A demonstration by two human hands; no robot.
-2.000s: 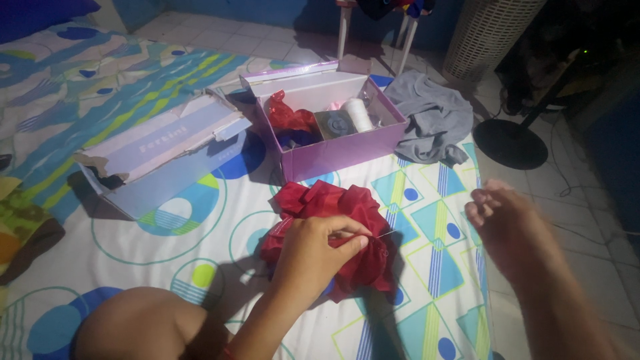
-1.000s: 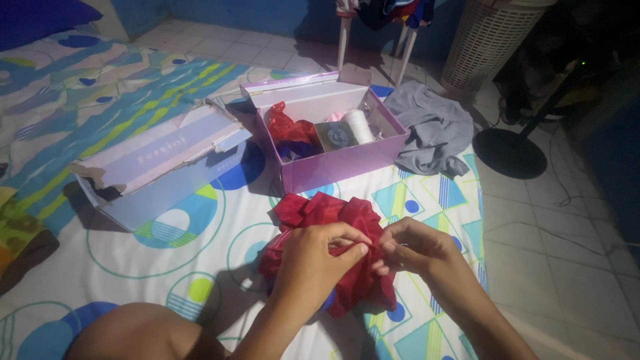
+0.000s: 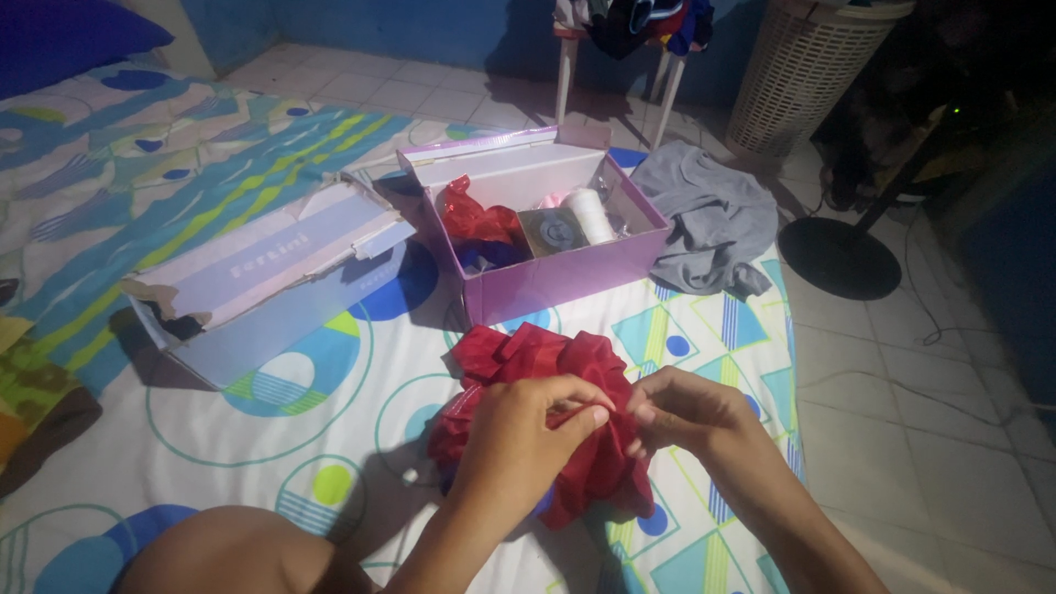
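A heap of gathered red fabric [image 3: 536, 355] lies on the patterned bedsheet in front of me. My left hand [image 3: 536, 429] pinches a fold of it between thumb and forefinger. Close by on the right, my right hand [image 3: 689, 408] has thumb and fingertips together at the fabric's edge; whatever is between them is too small to make out. Behind the fabric stands an open purple cardboard box [image 3: 569, 280], with red wrapping [image 3: 478, 219], a white thread spool or cylinder [image 3: 589, 216] and a dark square box [image 3: 551, 233] inside.
A pale blue shoebox [image 3: 289, 305] with a torn lid stands left of the purple box. Grey cloth [image 3: 709, 214] lies at the bed's right edge. Beyond are a black round stand base [image 3: 840, 257], a wicker-pattern plastic basket [image 3: 804, 82] and a stool [image 3: 568, 78] bearing clothes.
Two seconds ago my right hand was raised out to the right, apart from the fabric; it has come in beside my left hand. My left hand has stayed at the red fabric.
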